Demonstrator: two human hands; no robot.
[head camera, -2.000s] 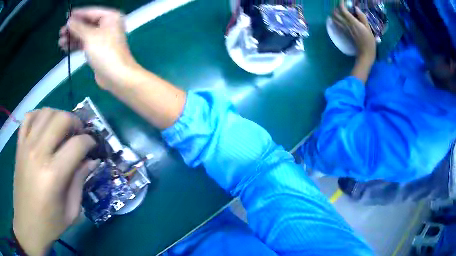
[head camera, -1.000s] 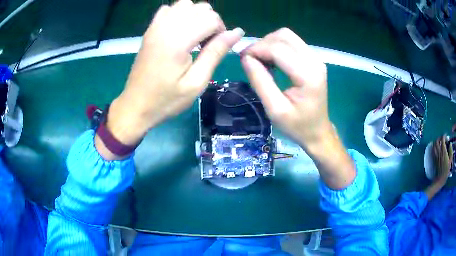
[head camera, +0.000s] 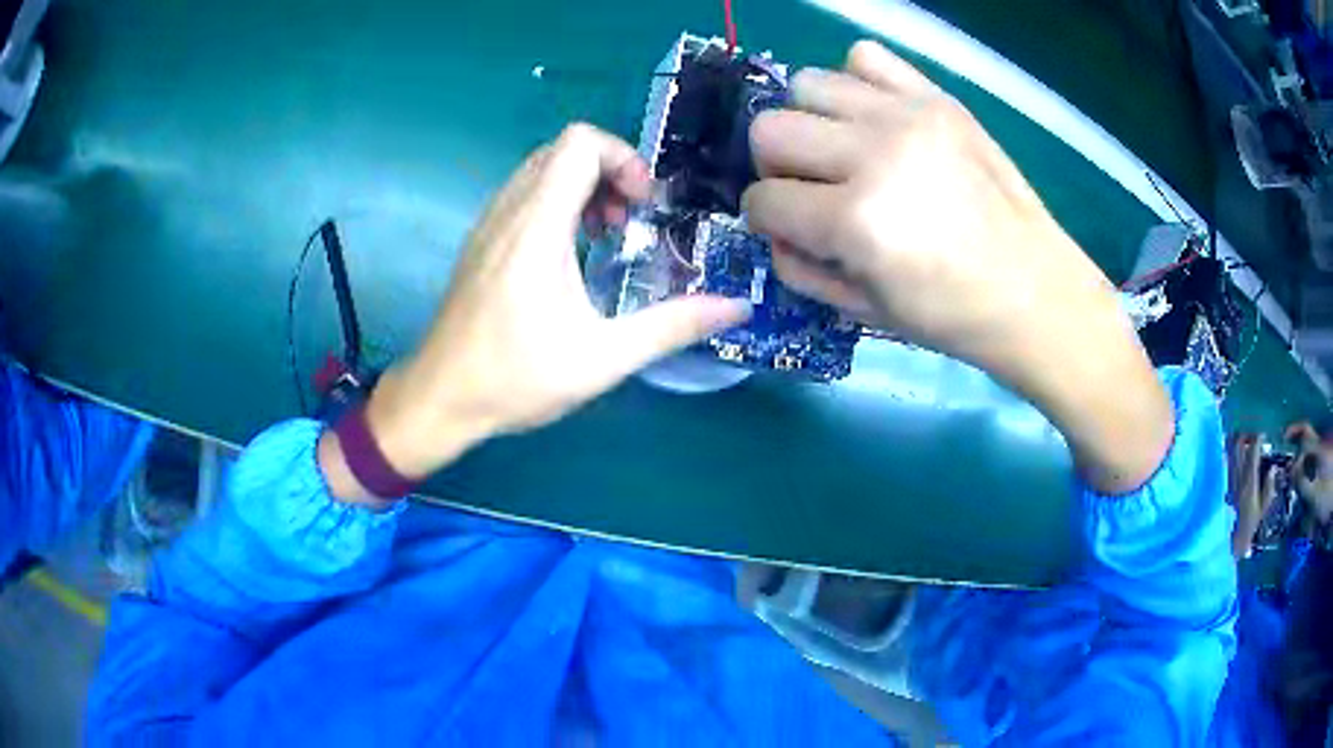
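Observation:
The open unit (head camera: 665, 124) stands on the bench in front of me, tilted in view, with a black inner block (head camera: 705, 135) at its far end. The blue circuit board (head camera: 782, 333) is at its near end. My left hand (head camera: 563, 278) is at the unit's left side, thumb on or just over the board, fingers curled by the frame. My right hand (head camera: 892, 205) is over the board's right side, fingers curled down; its fingertips and anything in them are hidden. A red wire (head camera: 730, 22) sticks up at the far end. Part of the round base (head camera: 699, 379) shows below.
Another unit (head camera: 1170, 300) stands at the right, beside the pale rail (head camera: 1023, 110). A black cord (head camera: 339, 285) lies on the green bench (head camera: 190, 190) left of my wrist band (head camera: 366, 447). Another person's hands (head camera: 1301, 453) show at the right edge.
Both hands have come down from above the far rail onto the unit. The small white thing between my fingertips no longer shows. The view has turned, and the unit appears higher and tilted.

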